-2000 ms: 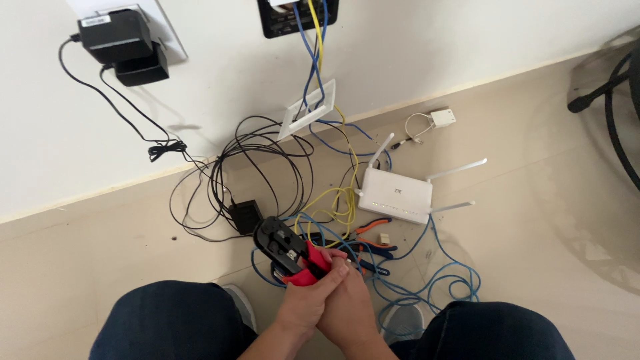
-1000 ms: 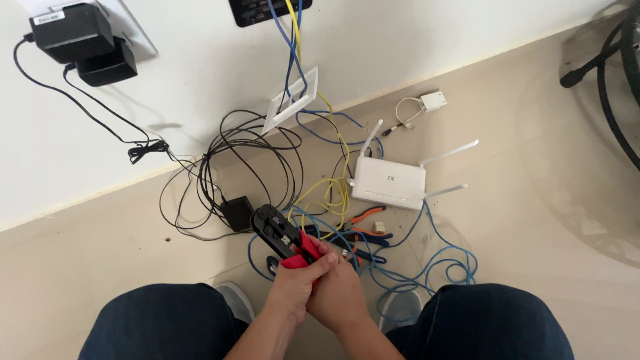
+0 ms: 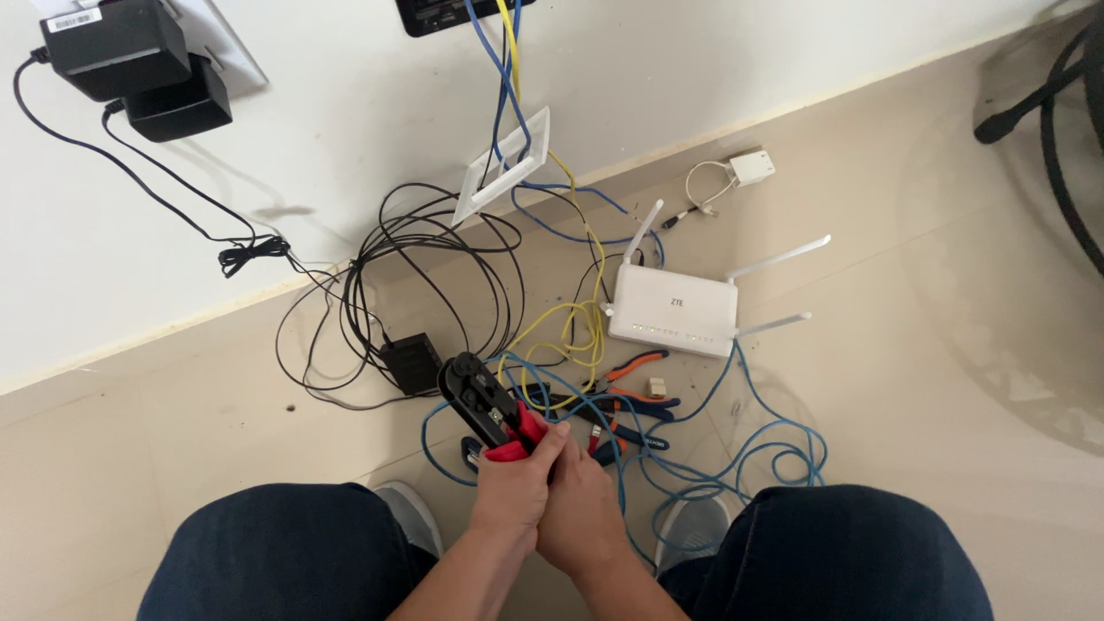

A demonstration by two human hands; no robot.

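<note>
A crimping tool [image 3: 479,398] with a black head and red handles is held between my knees, its head pointing up and left. My left hand [image 3: 515,492] and my right hand [image 3: 580,504] are pressed together around its red handles. Part of the grips is hidden by my fingers. Just right of my hands, pliers [image 3: 638,366] with orange and blue handles and other hand tools lie on the floor among blue network cable [image 3: 780,427]. A small beige connector block [image 3: 657,387] rests beside them. The yellow cable [image 3: 595,323] lies in loops above the tools.
A white ZTE router [image 3: 674,309] with raised antennas sits on the tiles. Coiled black cable [image 3: 414,250] and a black box [image 3: 411,364] lie left. A white wall frame [image 3: 503,166] hangs around cables. Power adapters [image 3: 116,50] are plugged in at upper left. A white adapter [image 3: 752,167] lies near the wall.
Both hands stay closed together around the crimping tool's handles. Otherwise the cables, router and floor tools lie as before; the view has shifted somewhat.
</note>
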